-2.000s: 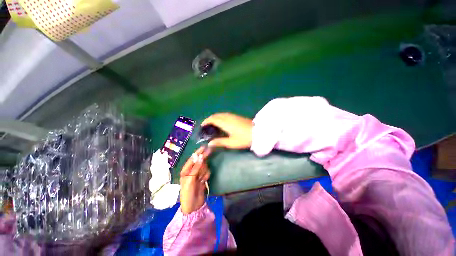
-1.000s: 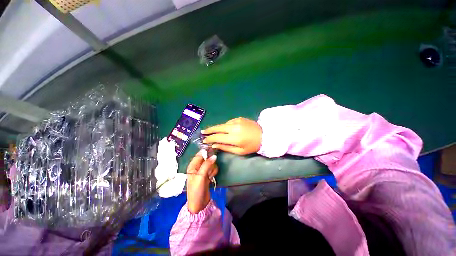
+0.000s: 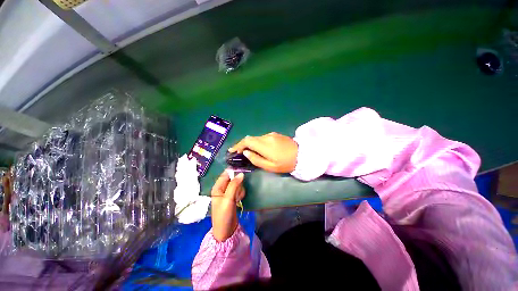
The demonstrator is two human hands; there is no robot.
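Note:
A small round black case (image 3: 238, 161) with some shiny clear film lies at the bench's front edge, under the fingertips of my right hand (image 3: 267, 152). My right fingers and thumb are closed around it. My left hand (image 3: 226, 196) is just below it, thumb and forefinger pinched on a small pale piece (image 3: 233, 173) that touches or nearly touches the case. What the piece is cannot be told. A thin pale line hangs beside my left fingers. A phone (image 3: 211, 142) with a lit purple-white screen lies to the left of the case.
A crumpled white cloth or glove (image 3: 187, 190) lies beside the phone. A tall stack of clear blister trays (image 3: 94, 182) stands at the left. Bagged black rounds lie on the green bench (image 3: 341, 79), one at the back (image 3: 232, 55) and one at far right (image 3: 488, 62).
The black case shows more clearly under my right fingers, which are more curled than a second ago. My left hand stays pinched close below. The phone and cloth look unmoved.

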